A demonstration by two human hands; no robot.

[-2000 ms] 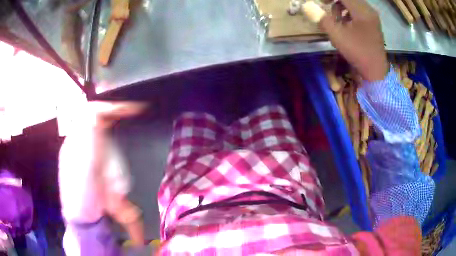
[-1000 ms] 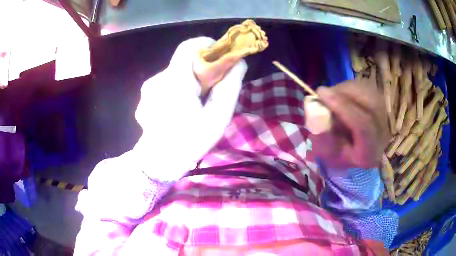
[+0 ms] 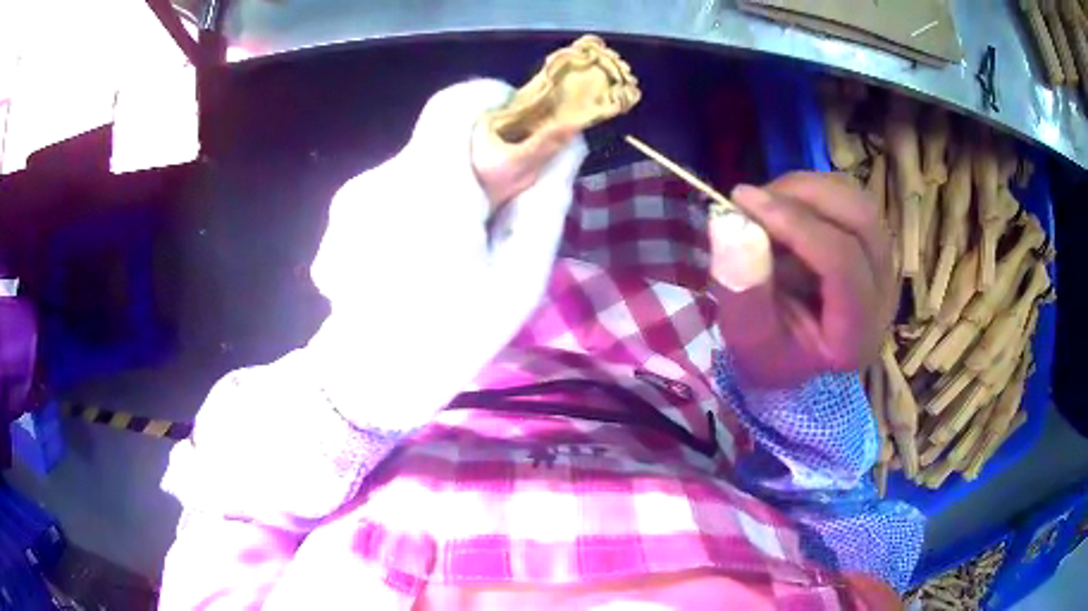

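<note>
A tan foot end (image 3: 570,93) of a figure leg sticks up out of my left hand (image 3: 442,227), toes up and to the right. My left hand wears a white, overexposed glove and is shut around the piece, hiding the rest of it. My right hand (image 3: 811,275) is bare with a white wrap on the thumb. It holds a thin wooden stick (image 3: 678,170) between thumb and finger. The stick's tip points up and left toward the foot end, with a small gap between them.
A blue crate (image 3: 1036,394) heaped with tan legs (image 3: 954,275) is at my right. The metal table's edge (image 3: 477,22) crosses the top, with a cardboard pad (image 3: 859,26), a thin black strap (image 3: 988,79) and loose legs (image 3: 1056,42). Another crate (image 3: 1038,555) is at the lower right.
My right hand came down from the cardboard to the lap area, now holding the stick. My left hand with the foot end came into view. Since one second ago, the stick has moved slightly closer to the foot.
</note>
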